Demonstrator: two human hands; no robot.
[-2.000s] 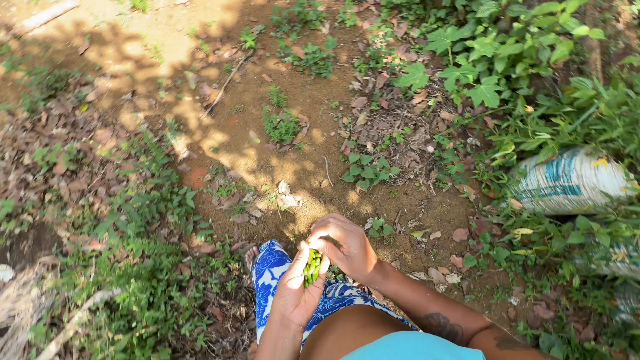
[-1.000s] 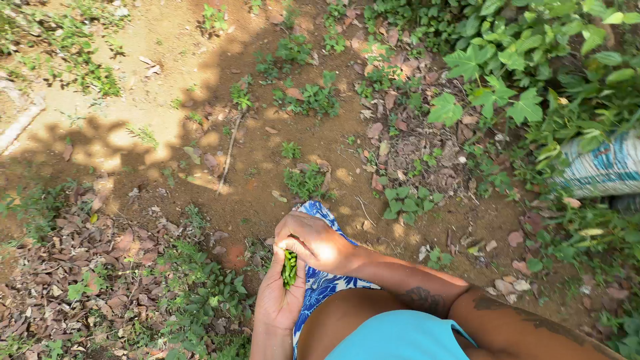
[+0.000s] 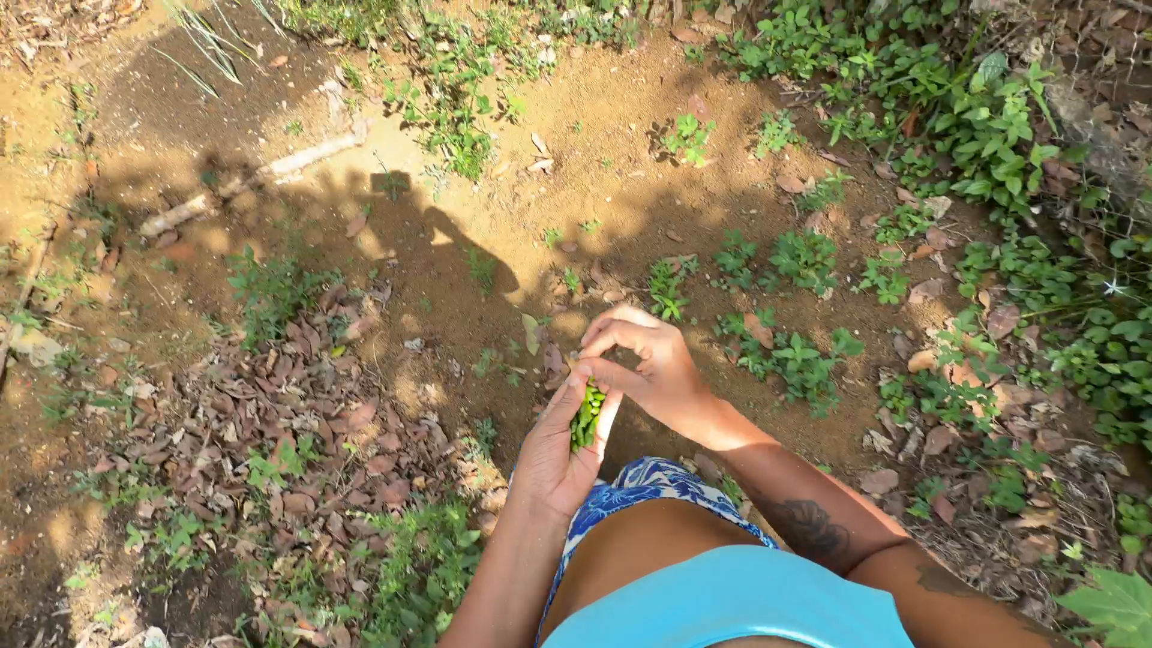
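Note:
Several small green pods or peppers point(image 3: 587, 418) lie in the cupped palm of my left hand point(image 3: 560, 450), with its fingers curled around them. My right hand point(image 3: 652, 369) meets the left at the top of the bunch, thumb and index finger pinched together by the left fingertips. Whether anything is between the right fingertips is too small to tell. Both hands are in front of my body, over blue and white patterned cloth point(image 3: 643, 486).
Bare soil point(image 3: 576, 216) stretches ahead, with a pale stick point(image 3: 261, 175) at the upper left. Dry leaves point(image 3: 315, 423) cover the ground at the left. Low green plants point(image 3: 801, 261) grow to the right, and wire mesh point(image 3: 1098, 54) shows at the upper right corner.
The view has swung, and the white and blue sack at the right has left it. My right hand, folded over the bunch a second ago, now has its fingers raised at the top.

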